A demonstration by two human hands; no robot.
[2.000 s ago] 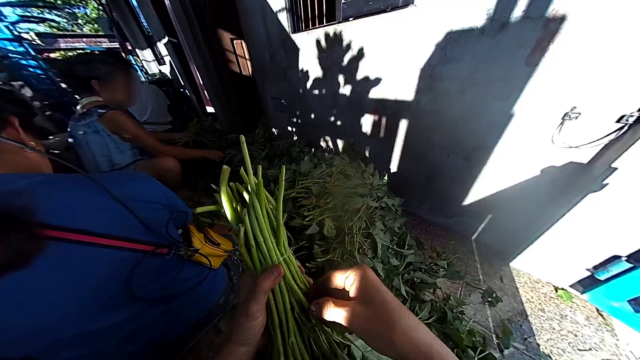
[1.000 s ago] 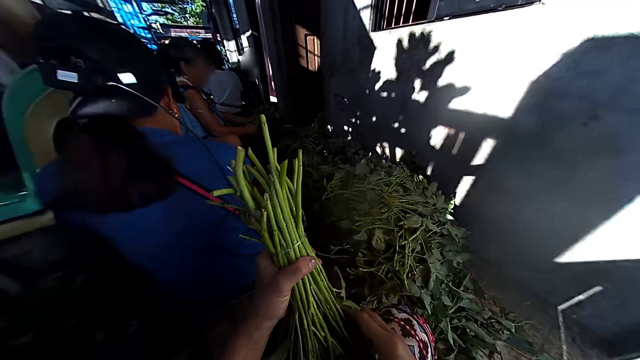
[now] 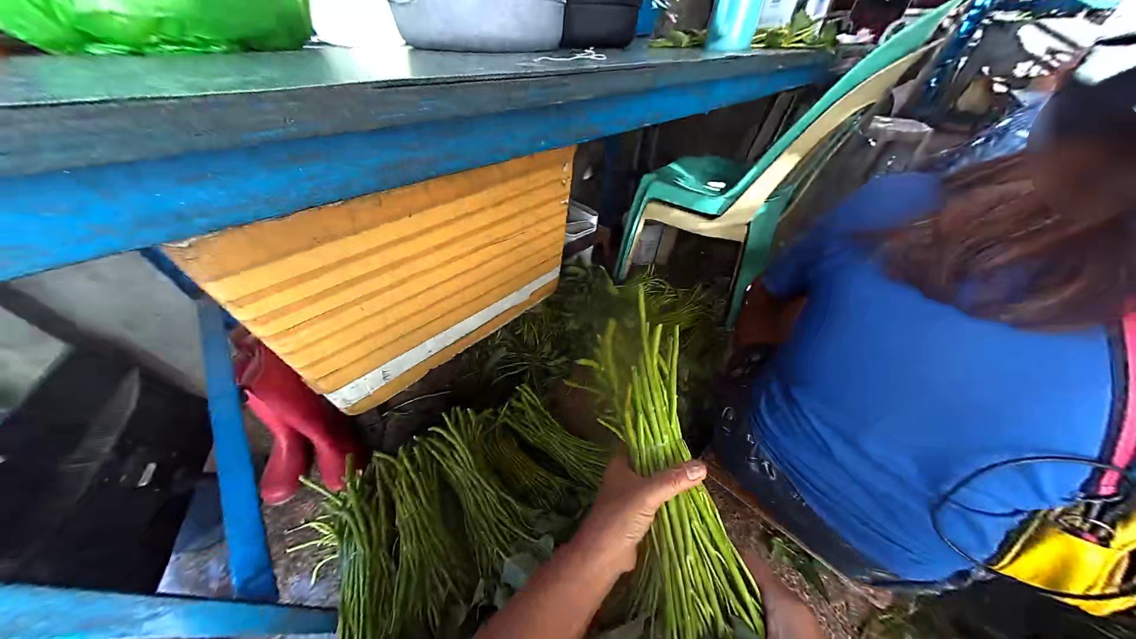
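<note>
A bundle of long green leafy-vegetable stems (image 3: 679, 506) stands nearly upright with its cut ends at the top. My left hand (image 3: 635, 506) is closed around its middle, thumb across the front. Low on the bundle's right side is my right hand (image 3: 781, 603), mostly hidden behind the stems; its fingers cannot be seen, so its hold is unclear. On the ground to the left several similar green bundles (image 3: 479, 479) lie side by side, their leaves partly in view below.
A blue-edged table (image 3: 426, 133) runs across the top, with a yellow ribbed panel (image 3: 399, 275) beneath. Red rubber boots (image 3: 288, 417) stand by its blue leg (image 3: 235, 461). Green plastic chairs (image 3: 710, 191) are behind. A person in a blue shirt (image 3: 932, 390) is close on the right.
The view has swung far left, from the wall and leaf pile to the table and laid bundles. The stem bundle has stayed in my left hand.
</note>
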